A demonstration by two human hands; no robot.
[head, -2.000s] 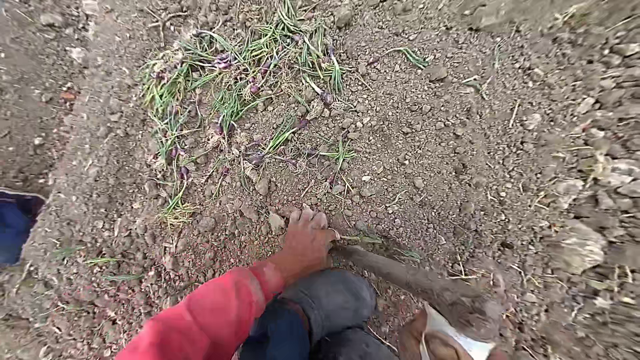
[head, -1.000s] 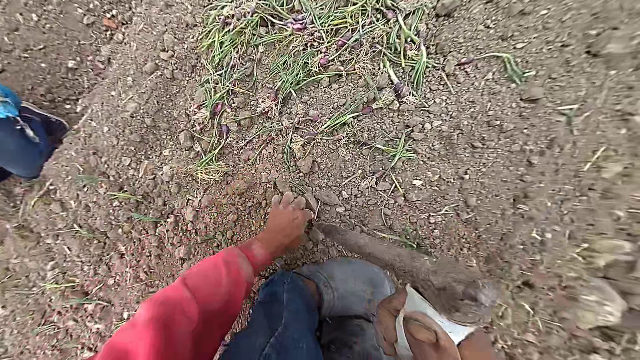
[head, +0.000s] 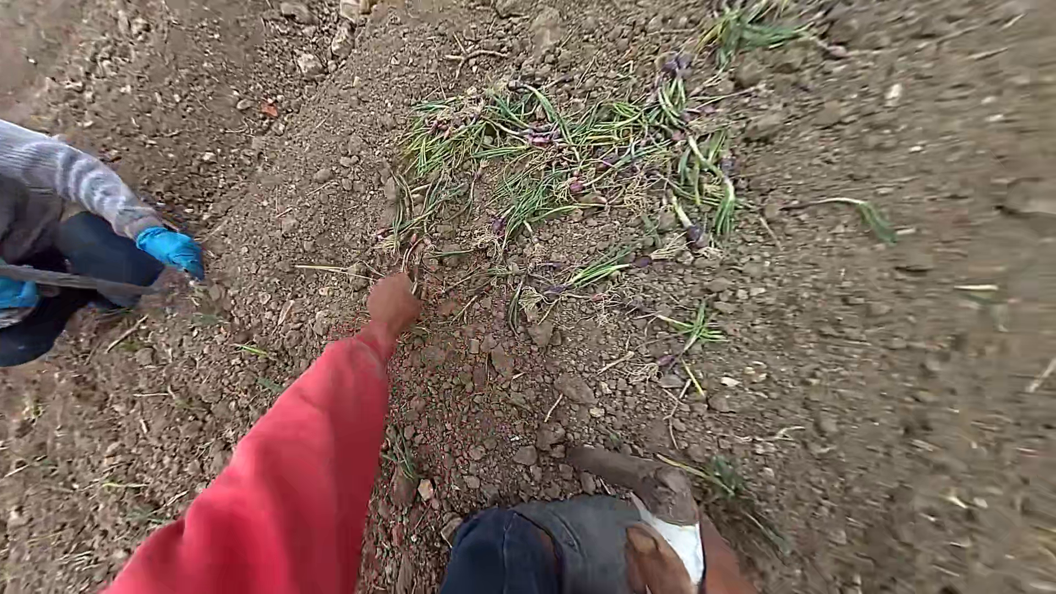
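Note:
My left hand [head: 394, 301], at the end of a red sleeve, reaches to the near left edge of a spread of onion seedlings [head: 569, 157] with green leaves and purple bulbs. Thin stems and roots show at its fingertips; whether it grips them I cannot tell. My right hand [head: 656, 561], low in the view beside my knee, is curled on a rough wooden tool [head: 615, 466], with a white piece [head: 681, 540] by the fingers. The tool's blunt end lies over the soil. A single seedling [head: 697, 330] lies between the tool and the spread.
At the left edge another person crouches in a grey sleeve and blue gloves [head: 172, 250], with a long-handled tool [head: 78, 280]. Loose, stony soil [head: 825, 371] surrounds the seedlings. My dark trouser leg and grey boot [head: 577, 536] are at the bottom.
My left hand has moved from the soil by the tool's end out to the near left edge of the seedlings. More of the other person is in view at the left.

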